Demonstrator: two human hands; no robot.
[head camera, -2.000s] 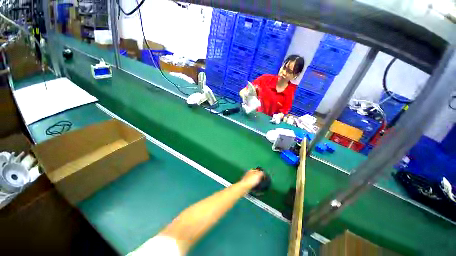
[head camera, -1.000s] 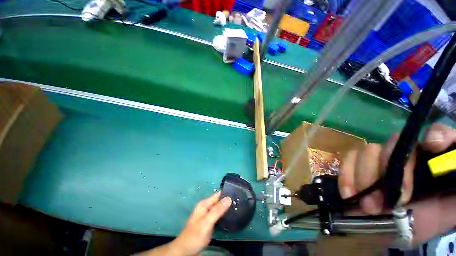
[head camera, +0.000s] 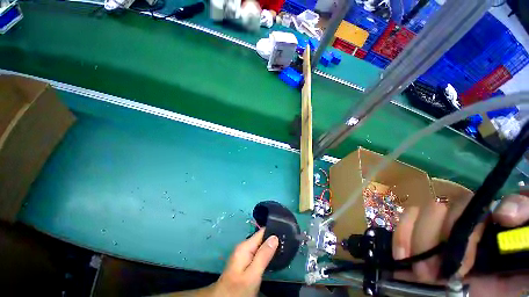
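Observation:
My left hand (head camera: 249, 261) holds a round black housing (head camera: 283, 235) with a notched side on the green bench top near its front edge, thumb on top. My right hand (head camera: 429, 232) grips the electric screwdriver (head camera: 374, 243), black with a yellow band (head camera: 515, 239), lying sideways from the right. Its metal nose (head camera: 316, 239) is at the housing's right side; whether it touches is unclear. The clear feed tube (head camera: 400, 148) curves down to the nose. Small dark screws are scattered on the bench top.
A wooden strip (head camera: 307, 133) crosses the conveyor belt (head camera: 191, 87). Beyond it stand a white housing (head camera: 282, 51) and blue pieces. An open carton (head camera: 346, 188) of small wired components is at right, another carton (head camera: 35, 122) at left. A metal post (head camera: 400, 69) slants above the belt.
My left hand has come back from the belt with the black housing onto the bench. The screwdriver came into view in my right hand and remains beside the housing.

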